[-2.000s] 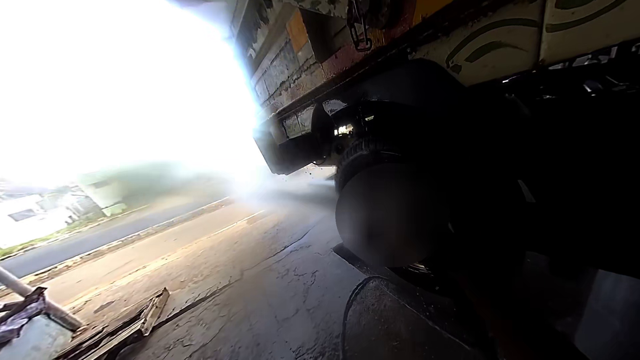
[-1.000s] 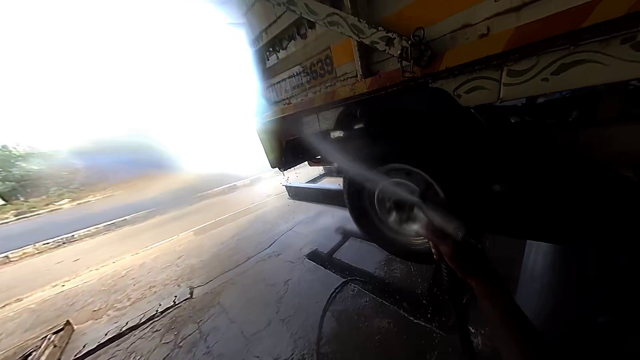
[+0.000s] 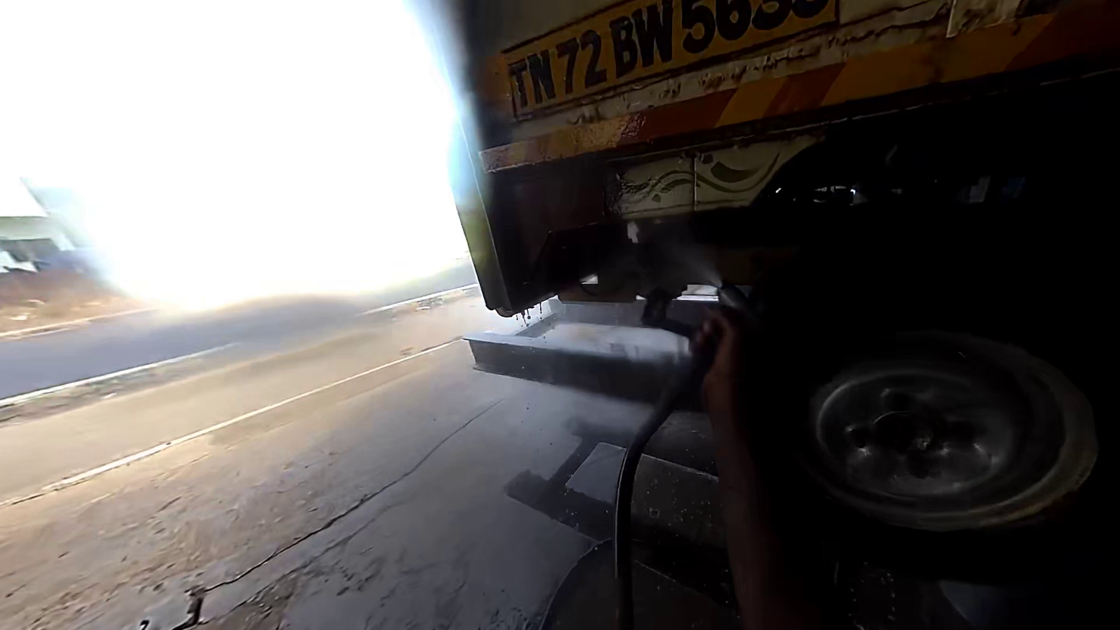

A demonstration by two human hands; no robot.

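My right hand (image 3: 717, 350) grips a spray gun (image 3: 733, 299), its arm rising from the bottom edge. A fine spray leaves the nozzle toward the dark underside of a truck (image 3: 604, 262). From the grip a black hose (image 3: 637, 455) curves down to the bottom of the view. The truck's rear wheel (image 3: 914, 433), with a metal rim, lies right of my forearm. Above, the painted body carries an orange and red striped rail (image 3: 752, 105) and a yellow number plate (image 3: 665, 48). Water drips from the lower corner. My left hand is out of view.
A metal channel or ramp (image 3: 569, 363) stands low beneath the truck. Cracked, wet concrete (image 3: 376, 525) spreads at the lower left, with a road (image 3: 114, 350) beyond. Deep shadow hides much of the right side; glare washes out the upper left.
The view has shifted closer to the truck's lower corner. The spray gun, seen in front of the wheel a second ago, is now left of it with my right hand.
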